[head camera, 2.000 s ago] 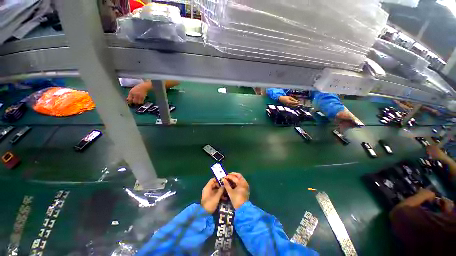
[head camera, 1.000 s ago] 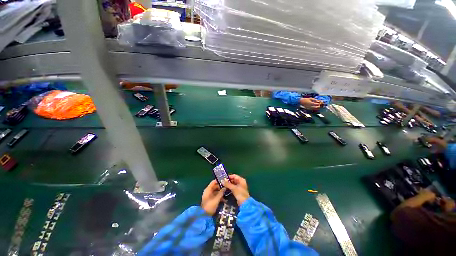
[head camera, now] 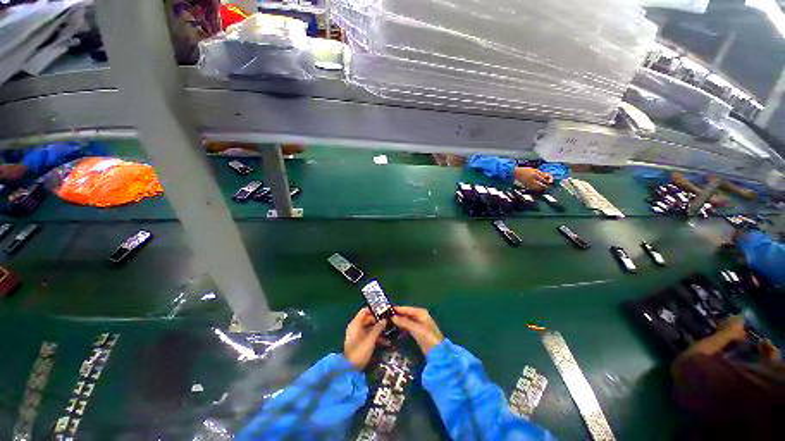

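Observation:
A black keypad phone [head camera: 376, 298] with a pale patterned face is held upright between my two hands. My left hand [head camera: 361, 338] grips its lower left side. My right hand [head camera: 417, 325] has its fingertips at the phone's lower right edge. A strip with rows of silvery-white squares [head camera: 386, 400] lies under my hands, between my blue sleeves. Another phone [head camera: 346, 268] lies on the green belt just beyond and left of the held one. Whether a small part is at my fingertips is too small to tell.
A grey post [head camera: 202, 189] stands left of my hands, with shiny film [head camera: 256, 345] at its foot. A grey shelf [head camera: 387, 118] crosses above. A long flat strip [head camera: 577, 388] lies right, near a black tray [head camera: 680, 314] and another person's hands.
The held phone's face went from plain white to patterned. Phones on the belt have moved left. My right hand has shifted slightly right, and the strip under my hands is more tilted.

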